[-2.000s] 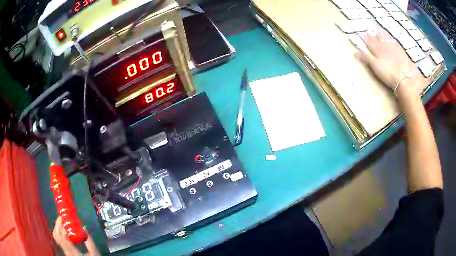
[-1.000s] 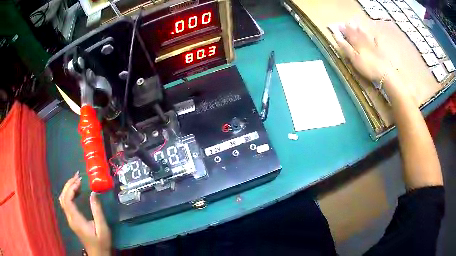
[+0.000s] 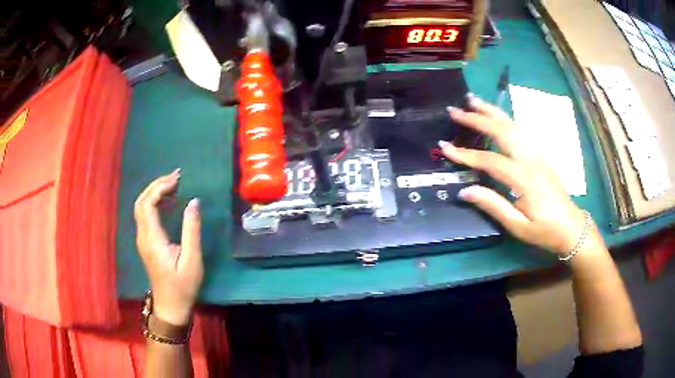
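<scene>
The display board lies in the clear nest at the front left of the black test fixture. Its digits look white. The orange-red clamp handle hangs down over the board's left end, with black push rods above the board. My left hand is left of the fixture over the green mat, fingers apart and empty, not touching the handle. My right hand is over the fixture's right side, fingers spread, its thumb and index finger by the label strip and knob. Whether the fingertips touch the fixture is unclear.
Red foam trays are stacked at the left. A panel meter reads 80.3 behind the fixture. A white paper slip lies right, with a pen beside it. A cardboard tray with white pieces is at the far right.
My right hand has moved left from the cardboard tray to the fixture's right side. My left hand is still open beside the fixture. The view has shifted, so the fixture sits further right.
</scene>
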